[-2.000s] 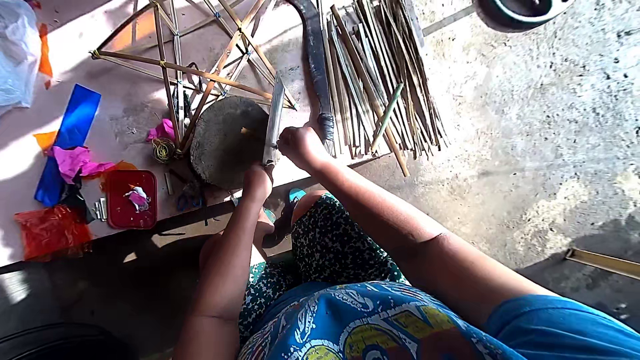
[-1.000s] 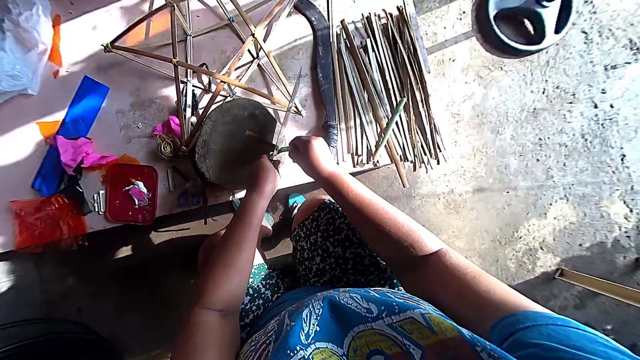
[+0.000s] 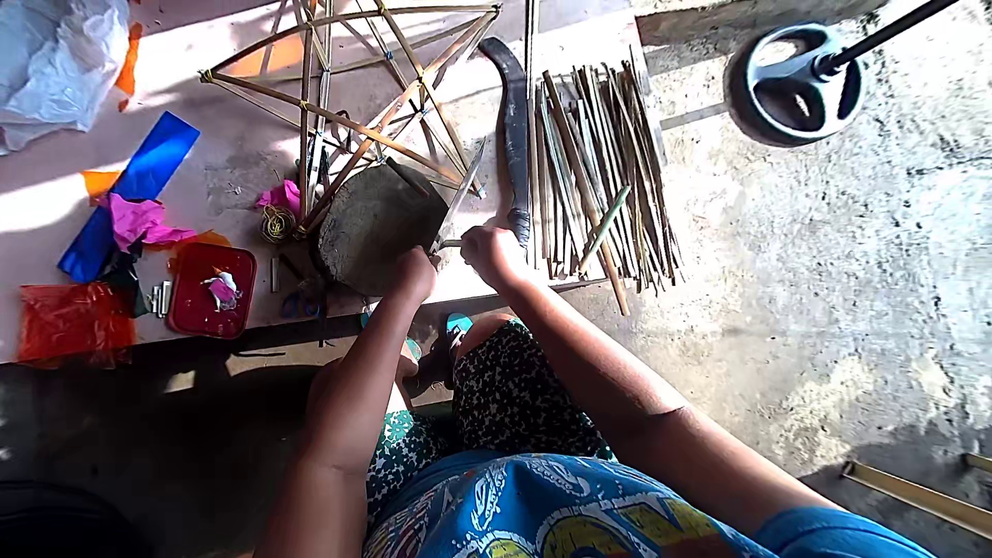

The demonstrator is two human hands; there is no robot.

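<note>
My left hand (image 3: 418,273) is closed at the base of a long, pointed knife blade (image 3: 463,190), which tilts up and right beside a round block (image 3: 372,232). My right hand (image 3: 492,249), closed on a thin pale strip (image 3: 449,243), is close to the left one; the strip's end meets the blade's lower part. The fingers are mostly hidden by the backs of the hands. Past the right hand lie a curved dark tool with a wrapped end (image 3: 515,139) and a bundle of thin bamboo sticks (image 3: 601,178). Above the block stands a star-shaped bamboo frame (image 3: 356,132).
On the table's left are a red tray (image 3: 180,298), blue film (image 3: 159,159), pink film (image 3: 139,221), red film (image 3: 74,322), a coil of yellow wire (image 3: 277,223) and a white plastic bag (image 3: 62,85). A grey wheel (image 3: 845,93) stands on the floor at right.
The knife blade, steeply upright and showing its broad side two seconds ago, now leans to the right. The thin strip between the hands shows more plainly.
</note>
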